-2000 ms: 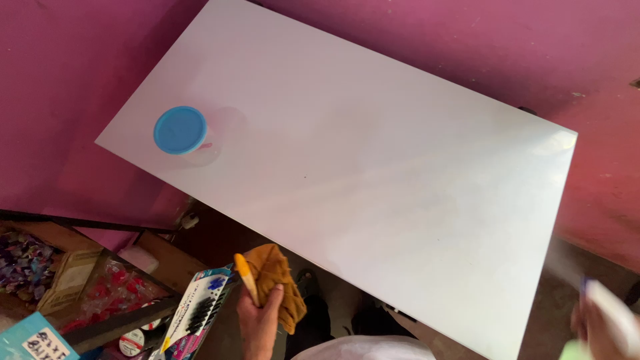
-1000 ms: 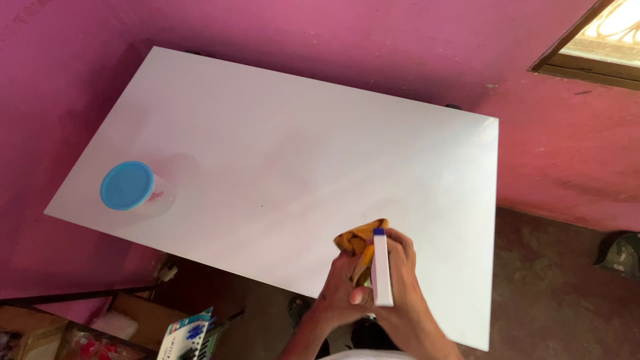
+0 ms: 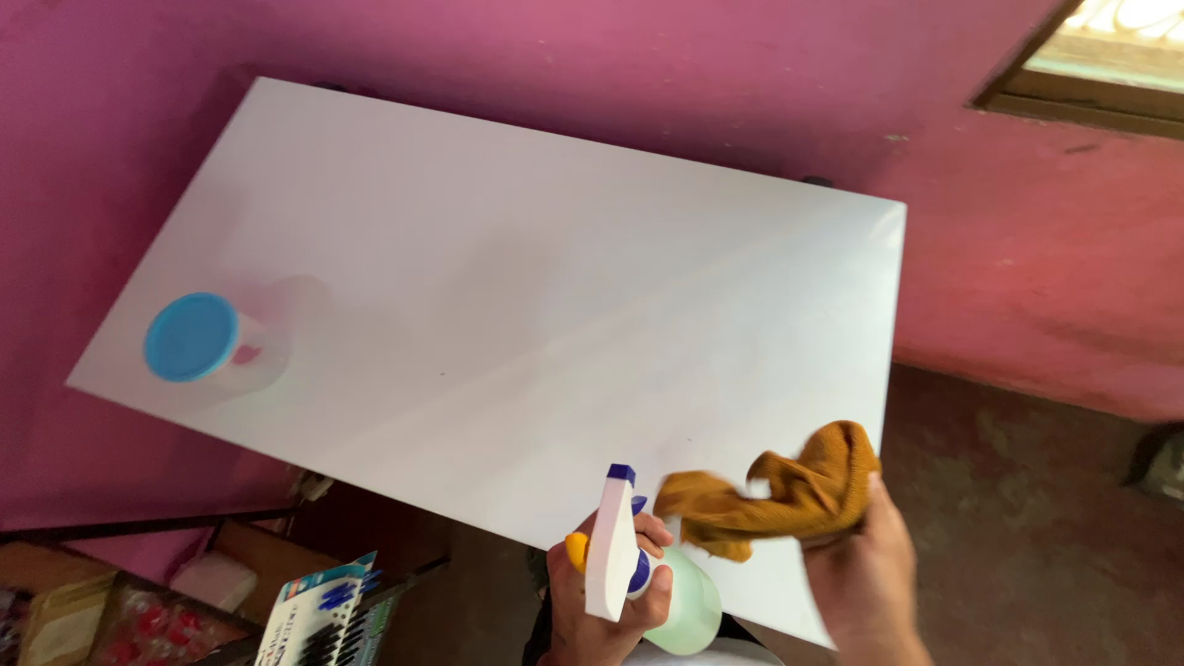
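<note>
My left hand (image 3: 606, 592) grips a spray bottle (image 3: 689, 601) with a white and blue trigger head and pale green liquid, at the near edge of the white tabletop (image 3: 555, 305). A small orange-yellow object (image 3: 576, 551) pokes out beside the spray head at that hand; the rest of it is hidden. To the right, my right hand (image 3: 869, 564) holds a bunched mustard-brown cloth (image 3: 814, 490) above the table's near right corner. A clear tub (image 3: 264, 356) with a blue lid (image 3: 191, 337) stands on the table's left part.
Pink walls (image 3: 601, 65) border the table, with a window frame (image 3: 1091, 92) at upper right. At lower left are boxes, a shelf edge (image 3: 139, 529), bags of red items (image 3: 157, 629) and a pack of pens (image 3: 324, 610). A dark object (image 3: 1161, 462) lies on the floor at right.
The spray bottle was in my right hand and the cloth in my left; both hands met over the table, and now the bottle is in my left hand, the cloth in my right.
</note>
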